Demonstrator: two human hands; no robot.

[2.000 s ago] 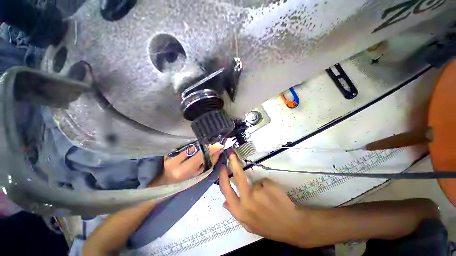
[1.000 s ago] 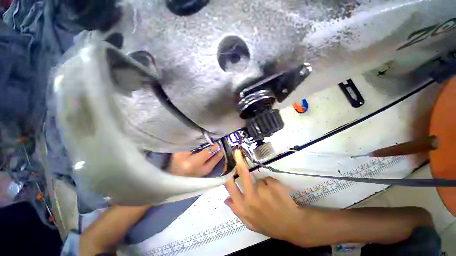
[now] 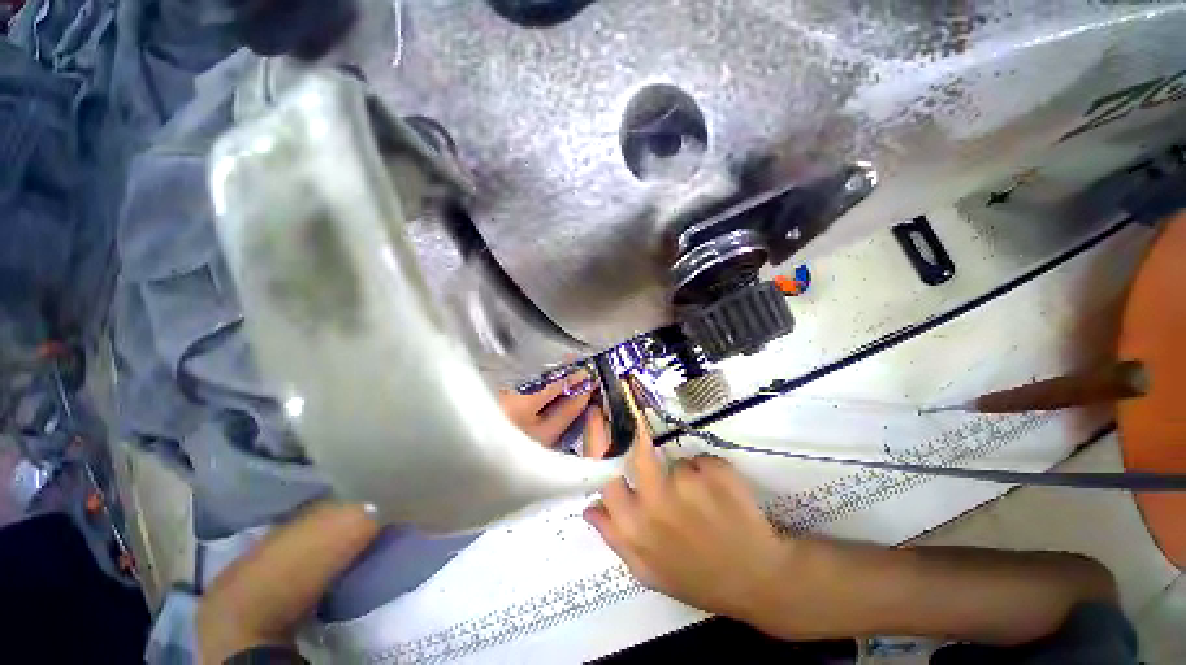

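The sewing machine head [image 3: 520, 169] fills the upper view. Its presser foot and needle area [image 3: 628, 357] is small and partly hidden. Grey cloth [image 3: 397, 572] lies under the curved guard and runs up towards the needle. My left hand [image 3: 553, 409] is behind the guard, fingers beside the needle area; the guard hides part of it and its grip. My right hand [image 3: 696, 526] rests on the table with its index finger extended at the near side of the foot and no object visibly gripped. Narrow grey binding tape [image 3: 897, 468] runs from the right to the foot.
An orange disc [image 3: 1158, 351] is at the right edge. A brown-handled awl [image 3: 1060, 387] lies beside the tape. Orange-blue snips [image 3: 792, 281] and a black slotted piece [image 3: 926, 250] lie behind. Grey garments [image 3: 195, 299] are piled at the left. Ruler marks [image 3: 832, 500] cross the white table.
The view has shifted, so the machine head appears further right and covers more of the cloth and my left hand. My right index finger stays close to the foot.
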